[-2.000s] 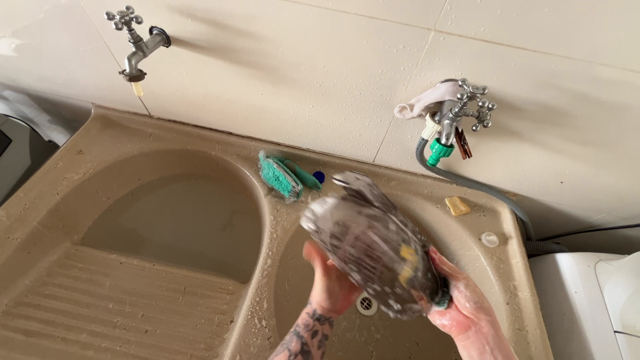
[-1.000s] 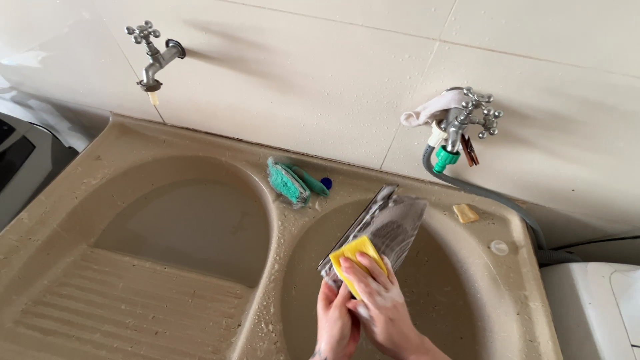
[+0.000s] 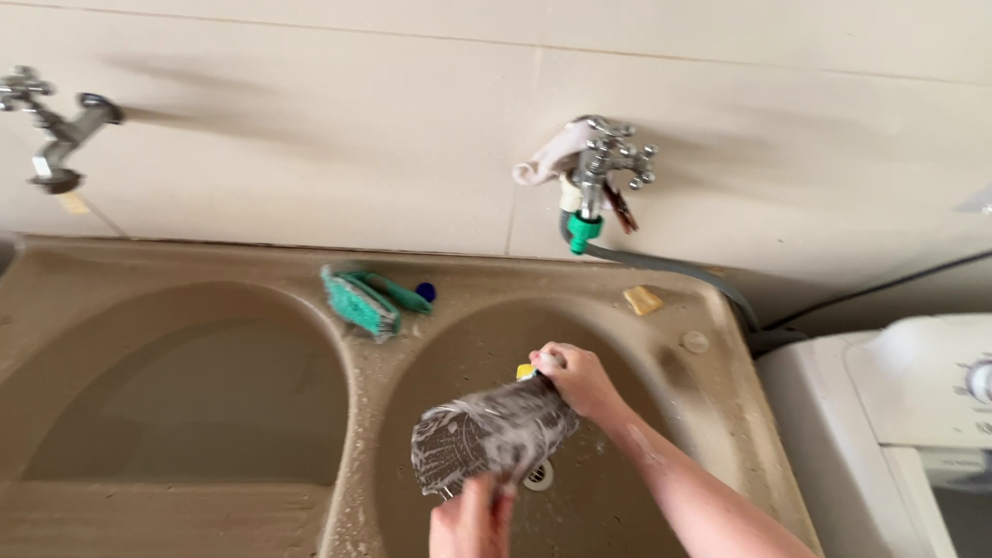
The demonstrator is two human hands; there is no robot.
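Note:
A dark, soapy, see-through container (image 3: pixel 496 434), its exact kind unclear, is tilted over the right basin (image 3: pixel 403 387). My right hand (image 3: pixel 577 376) grips its upper right end, and a corner of a yellow sponge (image 3: pixel 525 372) shows beside those fingers. At the container's lower edge is my left hand (image 3: pixel 471 519), blurred, its fingers against the soapy surface. White foam streaks cover the container. Below it, the drain (image 3: pixel 539 474) is partly visible.
Water stands in the left basin (image 3: pixel 194 403). A green scrub brush (image 3: pixel 360 302), a blue cap (image 3: pixel 425 292) and a soap piece (image 3: pixel 643 300) lie on the rim. Two taps are on the wall, the right one (image 3: pixel 597 170) with a hose. A white machine (image 3: pixel 837 387) stands right.
The yellow sponge lay over the container's face under my right hand; now only its corner shows at the container's right end. The container has turned, and my hands have moved apart.

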